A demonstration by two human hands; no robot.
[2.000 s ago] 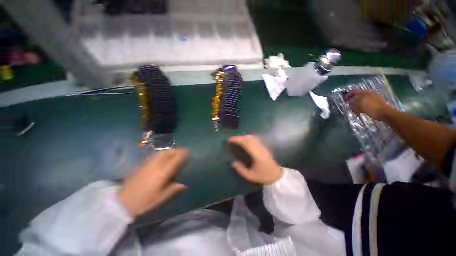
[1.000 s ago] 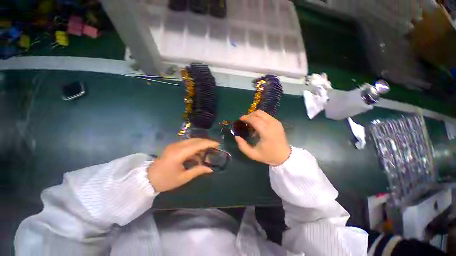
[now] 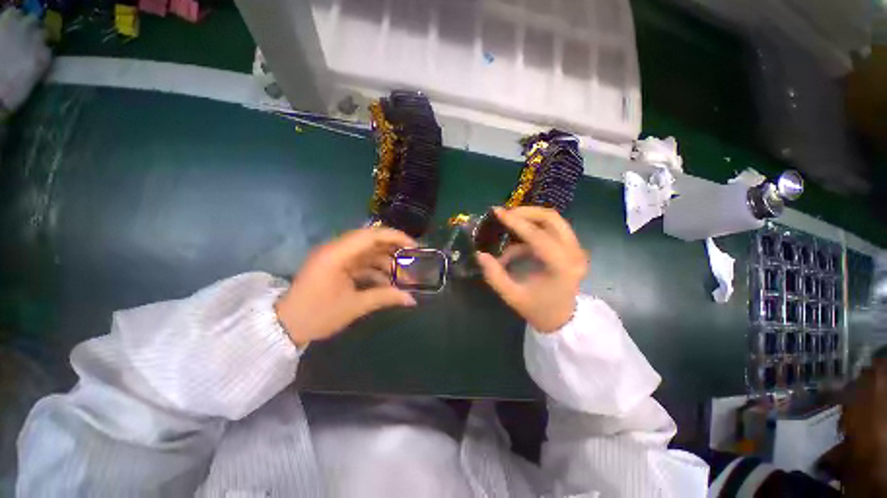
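My left hand [image 3: 347, 282] holds a watch case [image 3: 420, 270], a rounded square with a silvery rim and hollow-looking middle, between thumb and fingers. My right hand [image 3: 536, 262] holds a dark screen module [image 3: 490, 233] by its edges, just right of the case; its gold flex cable [image 3: 459, 221] points towards the case. The two parts are apart. Two curved stacks of dark screen modules with gold edges stand behind the hands, a longer left stack [image 3: 410, 160] and a shorter right stack [image 3: 554, 175].
A white blister tray [image 3: 477, 73] lies behind the stacks. A white bottle [image 3: 715, 207] with a metal top and crumpled wipes [image 3: 648, 195] are at right. A case tray [image 3: 796, 309] is far right. A pale post [image 3: 284, 53] rises behind. A gloved hand [image 3: 21, 60] shows at upper left.
Both hands were empty two seconds ago and now hold parts. Since one second ago the case has turned more face-on. The view has shifted, and the loose dark unit at left is out of sight.
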